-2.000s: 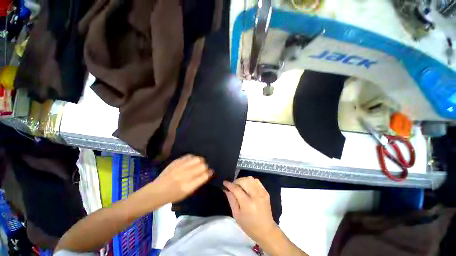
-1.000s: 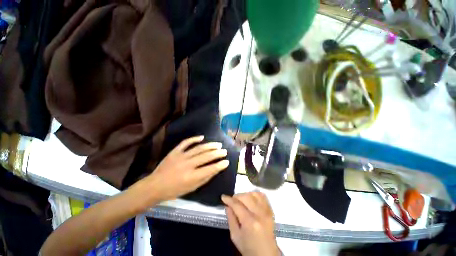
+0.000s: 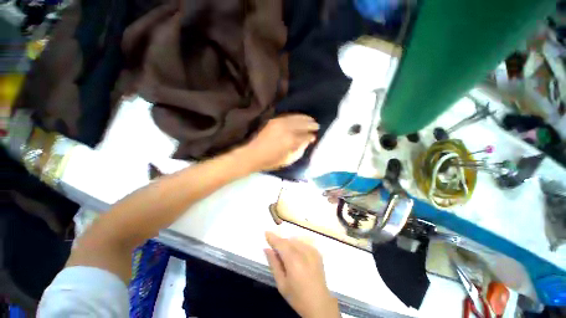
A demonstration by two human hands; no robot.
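Note:
The brown cloth (image 3: 205,74) lies bunched at the upper left of the machine table. It is joined to a black panel (image 3: 316,74) left of the white sewing machine head (image 3: 416,168). My left hand (image 3: 285,141) is closed on the black panel's near end, with its fingers curled and partly blurred. My right hand (image 3: 298,267) rests near the table's front edge with nothing visible in it, thumb and fingers apart. The presser foot and needle are hard to make out under the head. A small curved black piece (image 3: 400,273) lies partly under the machine arm.
A green cup (image 3: 453,56) stands large on the machine top beside a yellowish round dish (image 3: 448,172) with pale thread. Red-handled scissors (image 3: 470,292) and an orange block (image 3: 498,297) lie at lower right. A blue crate (image 3: 149,273) is below the table.
The view has shifted. My left hand has moved away from the front edge, and the black panel has gone back with it, uncovering the machine bed. My right hand has let go of the panel's corner.

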